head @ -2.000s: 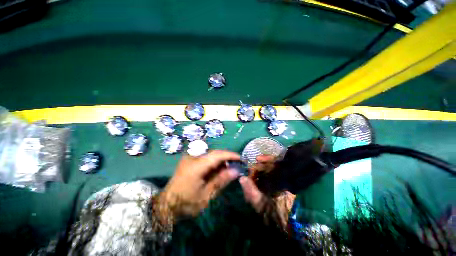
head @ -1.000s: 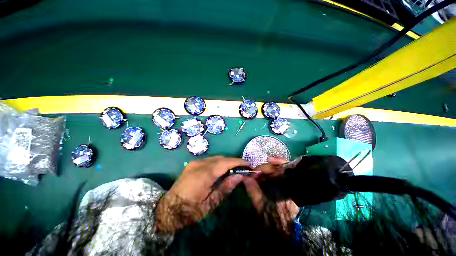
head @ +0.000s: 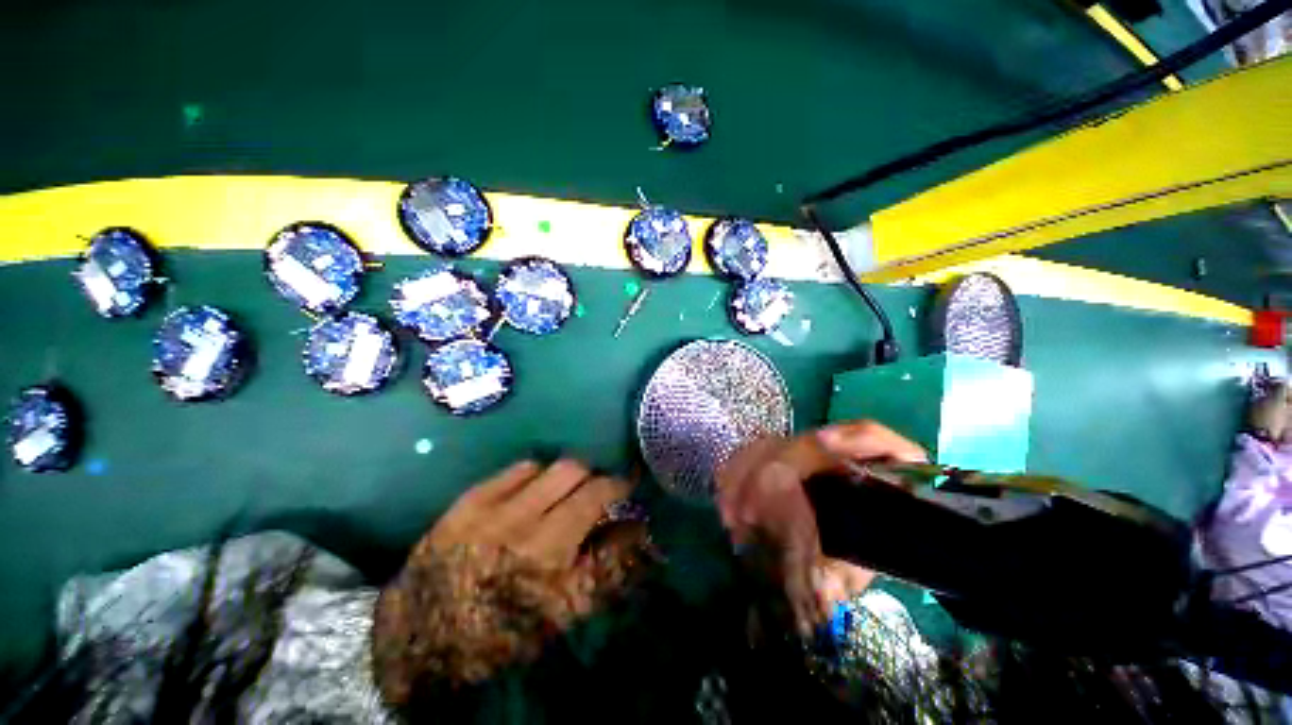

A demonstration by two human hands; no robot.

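Observation:
My left hand (head: 510, 574) is low in the middle, its fingers curled around a dark round module (head: 619, 531) that shows only in part. My right hand (head: 808, 517) grips a thick black electric screwdriver (head: 992, 545), which points left from the lower right. Its fingers overlap the lower right edge of a round dish with a grainy silver face (head: 713, 411); the driver's tip is hidden. Several round blue circuit modules (head: 352, 351) lie loose on the green surface, left of and behind the dish.
A green box (head: 890, 397) with a pale top stands right of the dish, a second grainy dish (head: 981, 319) behind it. A yellow strip (head: 326, 213) crosses the surface. A yellow post (head: 1077, 184) and black cable (head: 992, 130) are at right. A person's pinkish sleeve (head: 1254, 517) shows far right.
The view has shifted nearer and right; the clear bag has left the picture. My hands have moved apart. The screwdriver has swung lower and to the right.

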